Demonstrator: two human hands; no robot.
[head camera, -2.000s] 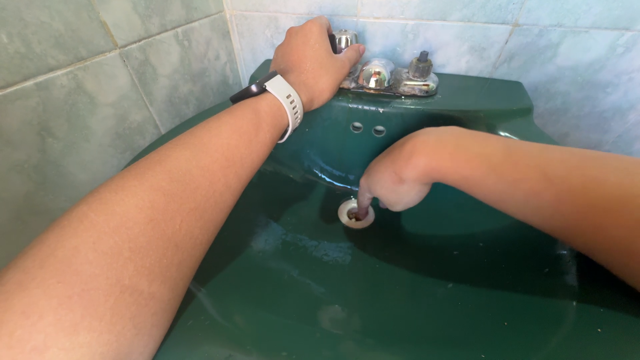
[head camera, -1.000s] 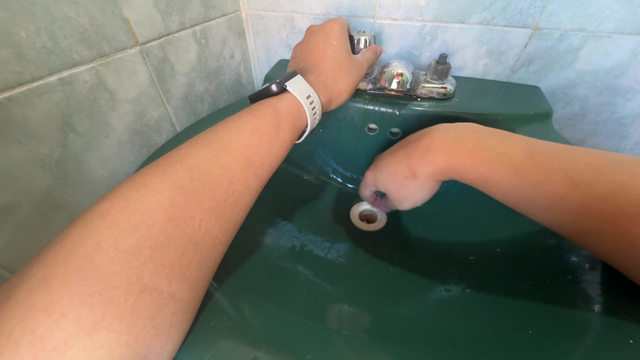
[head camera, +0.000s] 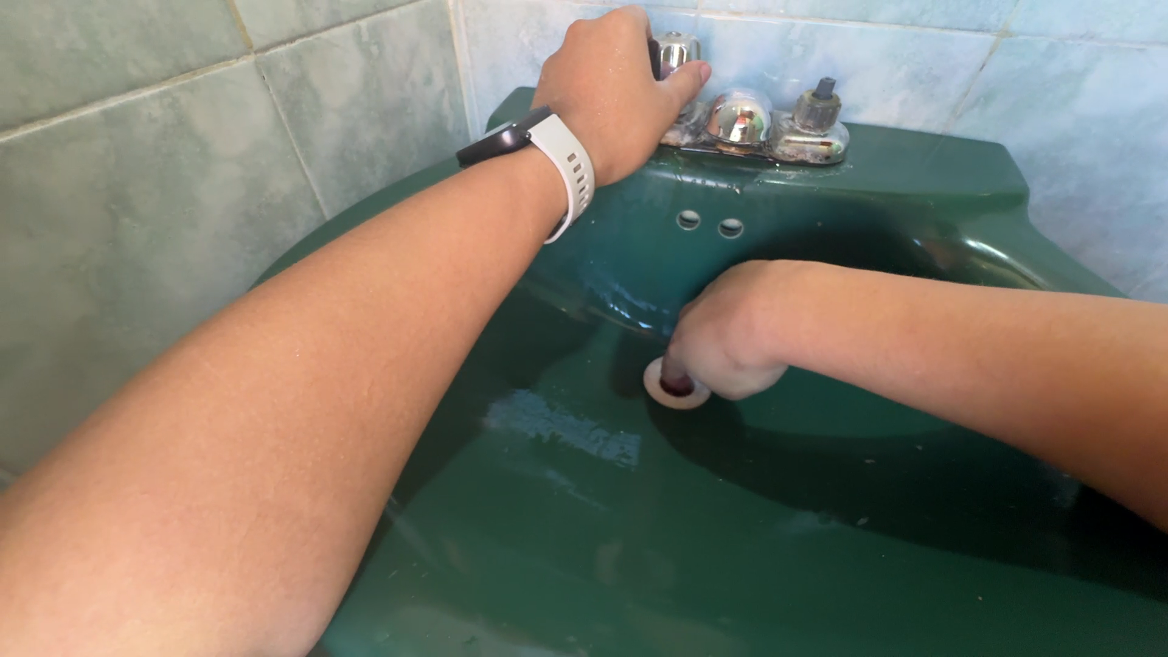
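My left hand (head camera: 611, 96), with a watch on a light strap (head camera: 570, 173) at the wrist, is on the left tap handle (head camera: 678, 53), its thumb against the handle's right side; the other fingers are mostly hidden. My right hand (head camera: 730, 333) is down in the green sink basin (head camera: 566, 529), a finger reaching into the pale ring of the drain (head camera: 678, 401). Its other fingers look curled, and whether they hold anything is hidden. The chrome faucet (head camera: 739, 119) sits on the back ledge of the sink, between the two tap bases.
The right tap stem (head camera: 818, 108) stands bare, without a handle. Two overflow holes (head camera: 709, 221) are in the basin's back wall. Greenish tiles (head camera: 155, 192) cover the wall at the left, bluish tiles (head camera: 849, 55) the wall behind.
A second ago the finger of my right hand was at the drain's upper edge; now it reaches over the opening, as it did two seconds ago. My left hand has stayed on the tap handle.
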